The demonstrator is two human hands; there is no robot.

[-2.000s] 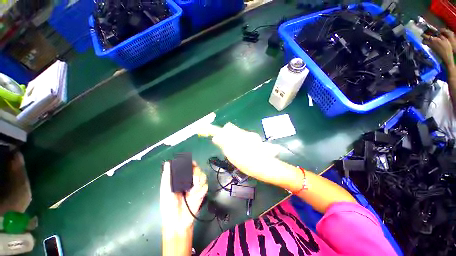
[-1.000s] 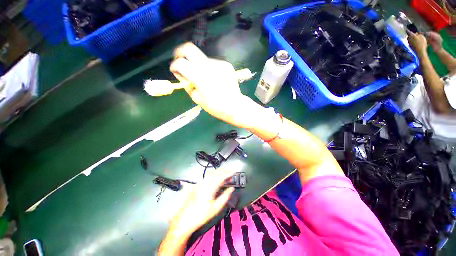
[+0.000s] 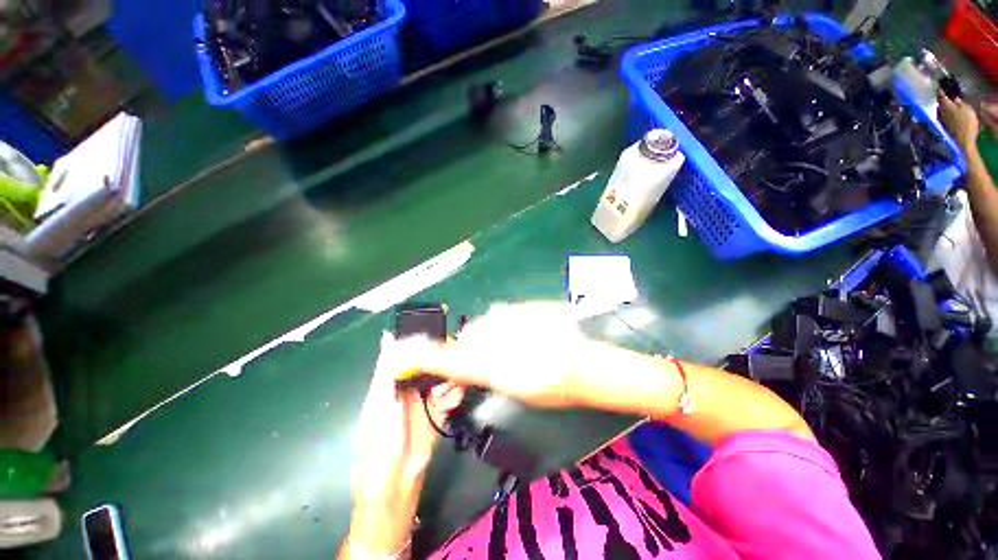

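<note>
My left hand [image 3: 385, 421] holds a black power adapter [image 3: 421, 321] upright, its thin cord hanging below. My right hand [image 3: 525, 350], overexposed and blurred, lies across the adapter's lower part. A small yellow bit of the brush [image 3: 409, 376] shows at its fingertips; the rest of the brush is hidden. More black adapter parts and cord [image 3: 473, 432] lie on the bench under my right hand, partly covered.
The white solvent bottle [image 3: 638, 186] stands beside a blue basket [image 3: 728, 224] of adapters. A white square [image 3: 601, 282] lies nearer. Another heaped basket is at right, one [image 3: 317, 82] across. A phone [image 3: 105, 534] lies lower left. Another person's arm [image 3: 972, 164] shows at right.
My right hand has come back from over the far bench to the adapter in my left hand. My left hand has lifted an adapter. A small black corded item now stands out on the far bench.
</note>
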